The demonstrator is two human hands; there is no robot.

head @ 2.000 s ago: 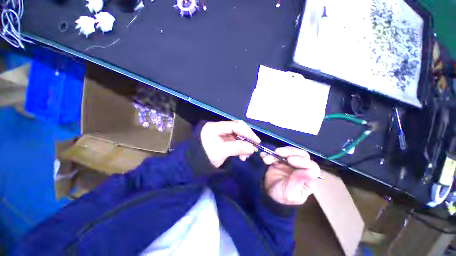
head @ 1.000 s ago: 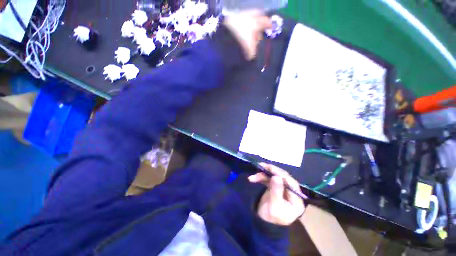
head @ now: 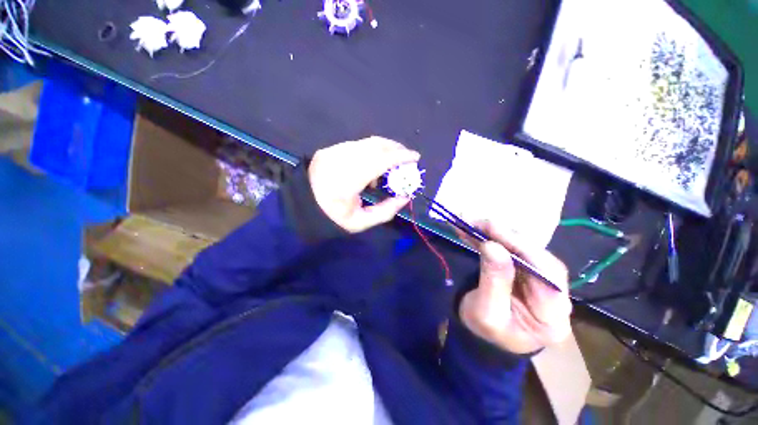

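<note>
My left hand (head: 359,181) holds a white, spiked round housing (head: 405,179) between thumb and fingers above the bench's front edge. A thin red lead wire (head: 428,242) hangs from it, with a tiny pale connector (head: 449,282) at its end. My right hand (head: 521,295) holds dark, thin tweezers (head: 478,235), their points at the housing's right side. Whether the points touch it or hold a small part cannot be told.
A white paper sheet (head: 504,189) lies right of the housing. Behind it is a black-rimmed parts tray (head: 598,91) with dark specks. Green-handled cutters (head: 600,264) lie at right. Another housing (head: 342,14) and white housings (head: 184,31) are at the back. An open carton (head: 170,166) stands below.
My left hand has come back from the back of the bench and now holds a housing with a red wire. My right hand has raised the tweezers to it. The view has shifted.
</note>
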